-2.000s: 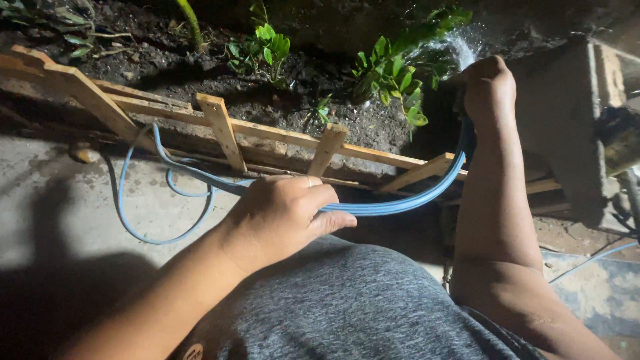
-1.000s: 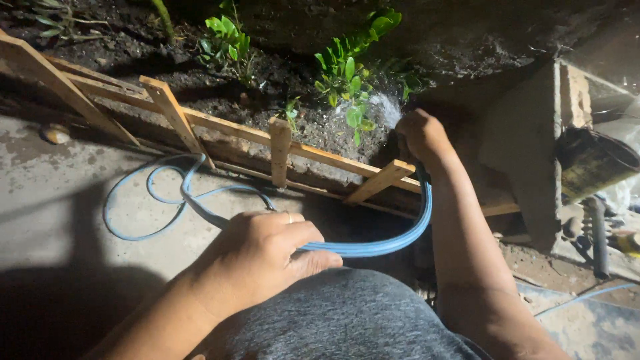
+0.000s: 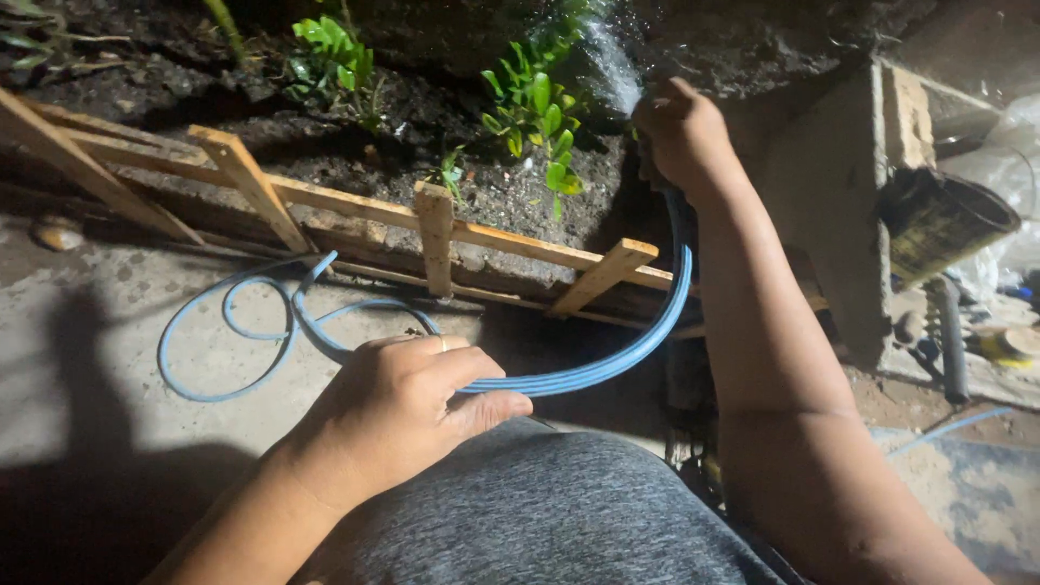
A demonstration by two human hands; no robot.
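My left hand (image 3: 431, 390), with a ring on one finger, is closed around a blue ribbed garden hose (image 3: 601, 370) in front of my grey shirt. From there the hose curves up to my right hand (image 3: 682, 134), which grips it near its outlet; the outlet itself is hidden by the fingers. A spray of water (image 3: 609, 61) fans up and left from that hand, beside a leafy green plant (image 3: 548, 114) in dark soil. Behind my left hand, loops of the hose (image 3: 195, 396) lie on the concrete floor.
A low wooden slat fence (image 3: 349, 205) edges the soil bed, between it and the concrete. Another green plant (image 3: 333, 57) grows further left. At the right stand a concrete slab (image 3: 837, 203) and a dirty, tilted can (image 3: 946, 223), with clear plastic and debris about it.
The spray, low by the plant's leaves one second ago, now shoots up above and to the right of the plant. Both hands keep hold of the hose.
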